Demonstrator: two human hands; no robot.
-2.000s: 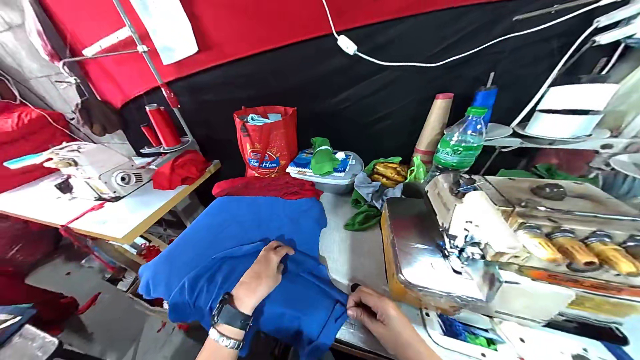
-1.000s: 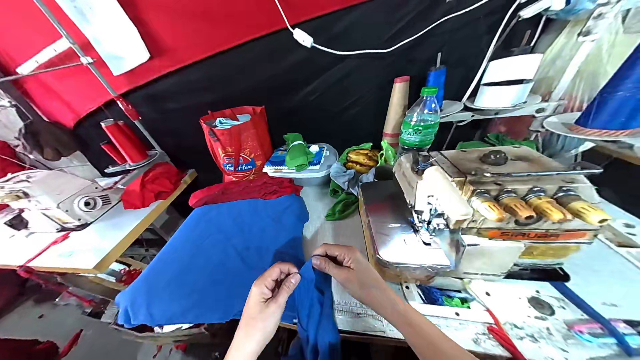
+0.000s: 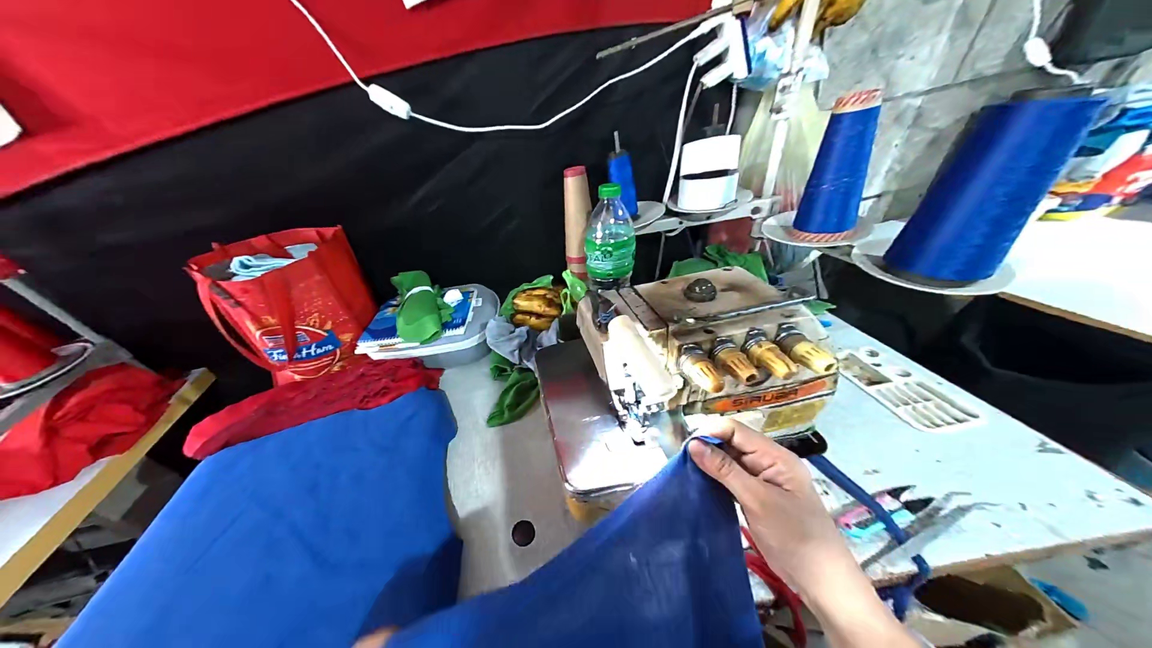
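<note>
Pinched in the fingers of my right hand is the upper corner of a blue fabric piece, just in front of the needle area of an overlock sewing machine. The piece hangs down and spreads to the lower left. Only a bit of my left hand shows at the bottom edge, beside the same fabric; its grip is hidden. A larger blue cloth lies on the table to the left. The machine's metal plate reflects a bright light.
Behind the blue cloth are red fabric, a red bag and a plastic container. A bottle stands behind the machine. Blue thread cones stand at right. A blue strip trails over the table's right part.
The view has swung right. My right hand has moved the blue fabric piece from in front of the table to the machine's needle area. My left hand has dropped mostly out of view.
</note>
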